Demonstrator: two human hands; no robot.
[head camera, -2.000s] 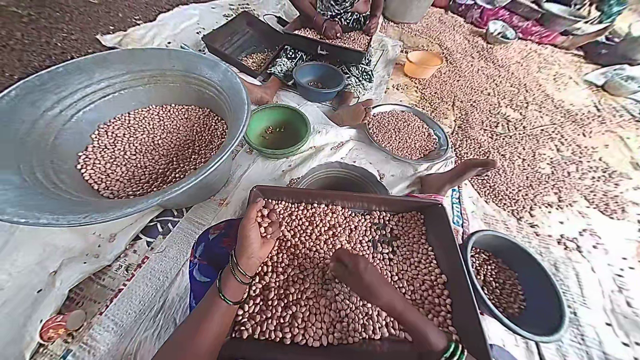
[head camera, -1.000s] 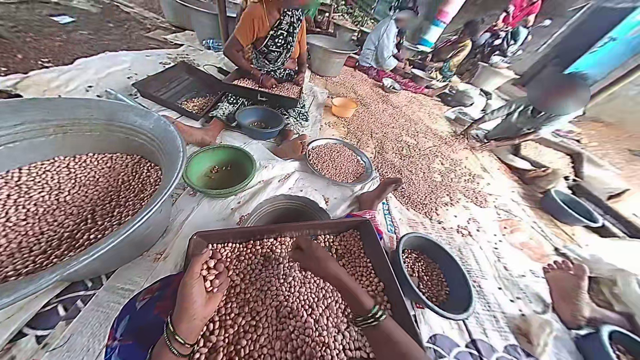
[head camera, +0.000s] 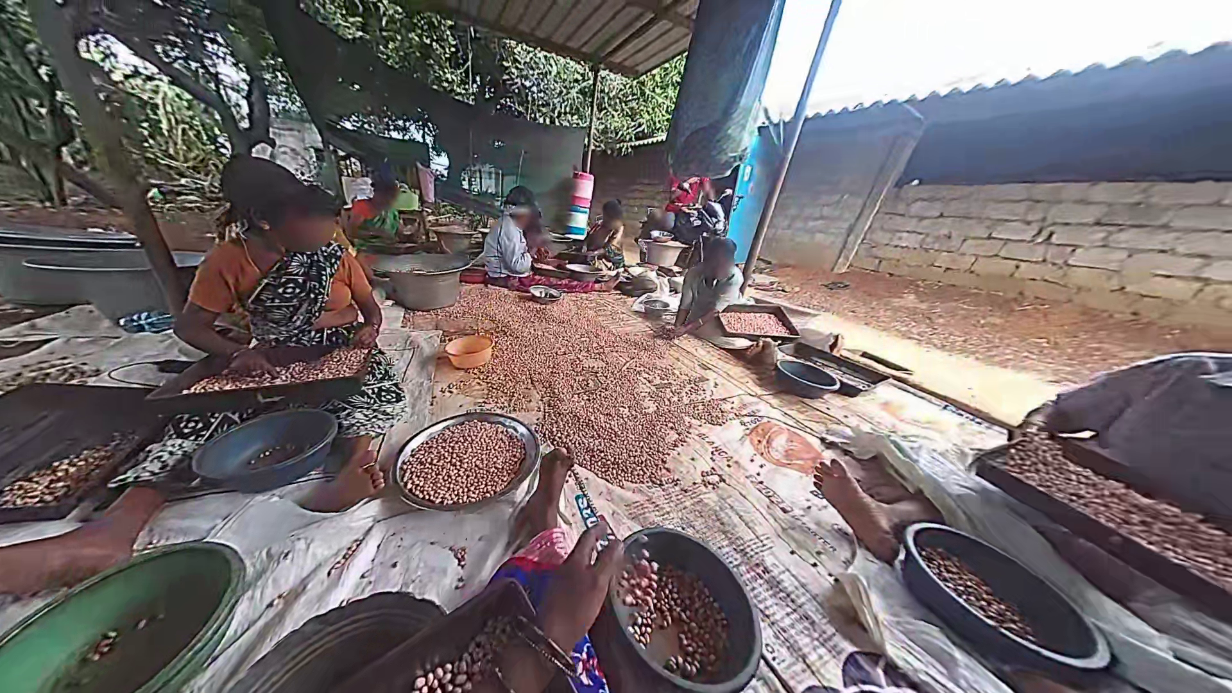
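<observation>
My left hand (head camera: 576, 587), wearing bangles, reaches in from the bottom and is at the left rim of a dark grey bowl (head camera: 739, 616). Its fingers are spread, and pale nuts (head camera: 643, 585) lie or fall just beside them; blur hides which. More brown nuts (head camera: 698, 626) are inside the bowl. Under my wrist, the dark tray (head camera: 496, 602) shows only a corner, with nuts (head camera: 450, 677) in it. My right hand is out of view.
A green basin (head camera: 217, 587) and a round metal vessel (head camera: 337, 621) stand at lower left. Beyond are a steel plate of nuts (head camera: 467, 462), a blue-grey bowl (head camera: 265, 448), an orange bowl (head camera: 469, 351) and spread nuts (head camera: 616, 404). Several people sit around; one bare foot (head camera: 857, 500) is at right.
The view has swung up and right. My left hand has gone from above the tray, where it held nuts, to the grey bowl. My right hand has left the view.
</observation>
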